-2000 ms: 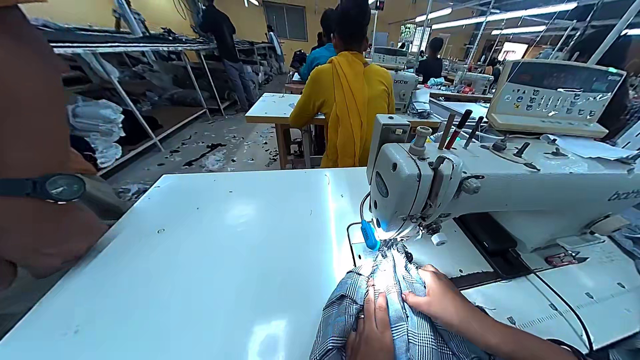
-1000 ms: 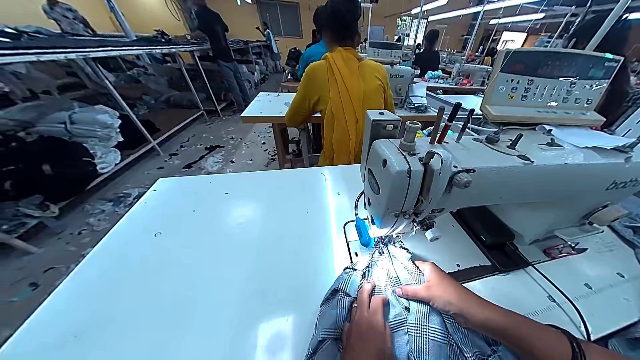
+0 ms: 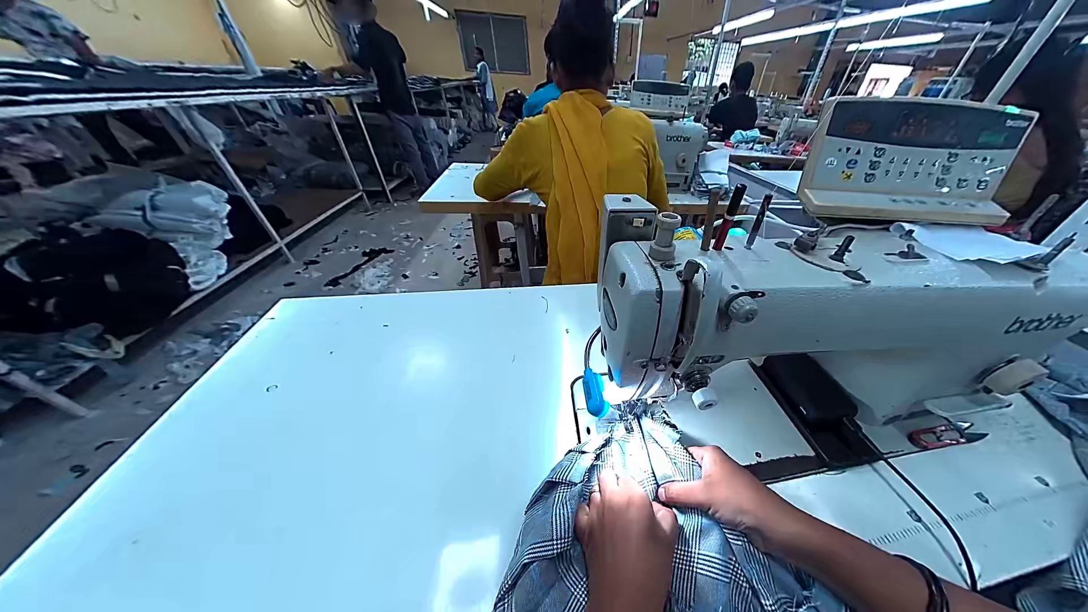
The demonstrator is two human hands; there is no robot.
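Grey-blue checked fabric [image 3: 544,544] lies gathered at the front of a white Brother industrial sewing machine [image 3: 816,289], its far end under the lit needle area. My left hand [image 3: 627,531] grips the cloth a little short of the needle, fingers curled into it. Just right of it, my right hand [image 3: 722,493] pinches the fabric between thumb and fingers. A blue lamp [image 3: 594,393] hangs left of the presser foot, whose exact position is hidden by glare and the machine head.
A white sewing table [image 3: 382,425] extends left. The control panel [image 3: 918,157] stands atop the machine; a black cable [image 3: 926,501] crosses the bed at right. A person in yellow [image 3: 527,157] sits ahead. Racks [image 3: 255,208] with garment bundles line the left.
My left hand has gone from lying flatter on the cloth to curled fingers gripping it. A person's arm with a watch, at the left two seconds ago, is out of view.
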